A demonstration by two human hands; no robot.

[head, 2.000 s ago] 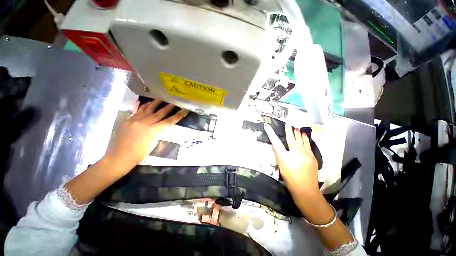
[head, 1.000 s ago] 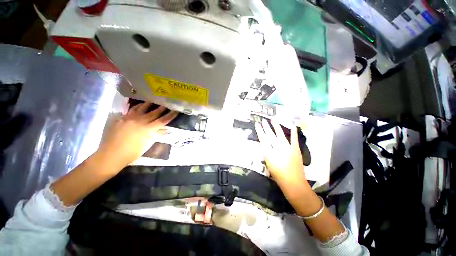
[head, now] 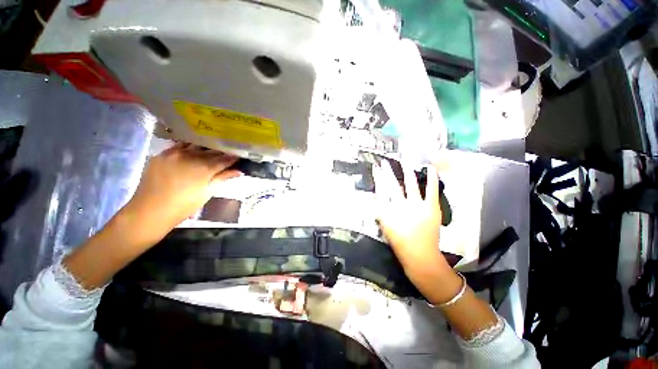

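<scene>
A dark strap (head: pixel 265 169) lies under the pale sewing machine head (head: pixel 216 79), its middle washed out by glare. My left hand (head: pixel 175 181) rests on its left part, fingertips partly hidden beneath the head. My right hand (head: pixel 409 216) lies with spread fingers on its right part. A camouflage shoulder strap (head: pixel 281 254) with black webbing and a black buckle (head: pixel 322 243) lies across the front, nearer me than both hands. Whether the fingers pinch the strap under the head cannot be told.
Another dark camouflage strap (head: pixel 238 339) lies at the bottom. Black webbing pieces (head: pixel 570 267) are heaped at the right. A green machine part (head: pixel 451 79) stands behind, and a lit screen (head: pixel 595 21) is at the upper right.
The view has shifted, so the machine head sits further left and higher. The left fingers are drawn closer together than before. The right hand stays on the strap's right part.
</scene>
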